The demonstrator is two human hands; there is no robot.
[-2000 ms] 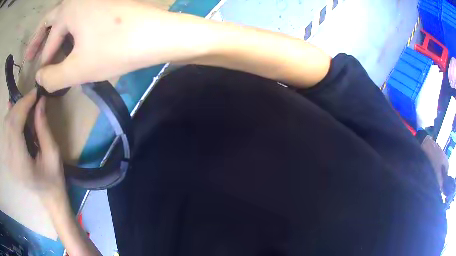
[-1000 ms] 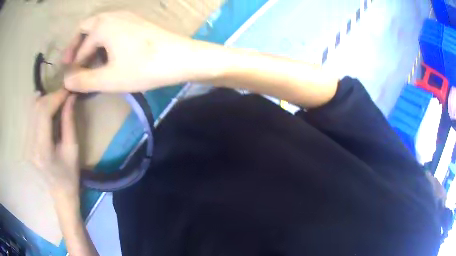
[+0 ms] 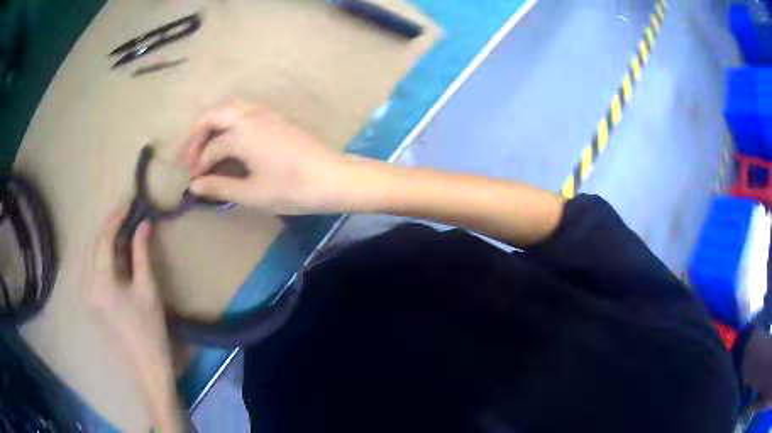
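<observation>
A headphone frame is in my hands over the tan cardboard sheet (image 3: pixel 330 93). Its dark padded headband (image 3: pixel 241 328) curves below my hands towards my lap, partly hidden against my black clothing. Its black open C-shaped yoke (image 3: pixel 142 190) points up and away from me. My left hand (image 3: pixel 131 283) is closed around the frame near the yoke's base. My right hand (image 3: pixel 190 182) pinches at the yoke's near tip, fingers bent. Whether a small part is between its fingertips cannot be told; the image is blurred.
Black thread snips (image 3: pixel 157 41) and a thin dark rod (image 3: pixel 158 67) lie on the cardboard beyond my hands. A dark bar (image 3: pixel 381 19) lies at its upper edge. More headphone frames (image 3: pixel 38 245) lie at the left. Blue crates (image 3: pixel 724 249) stand on the floor at the right.
The view has shifted, bringing the snips, rod and other frames into sight. The yoke now shows more openly between my hands; both hands still hold the frame.
</observation>
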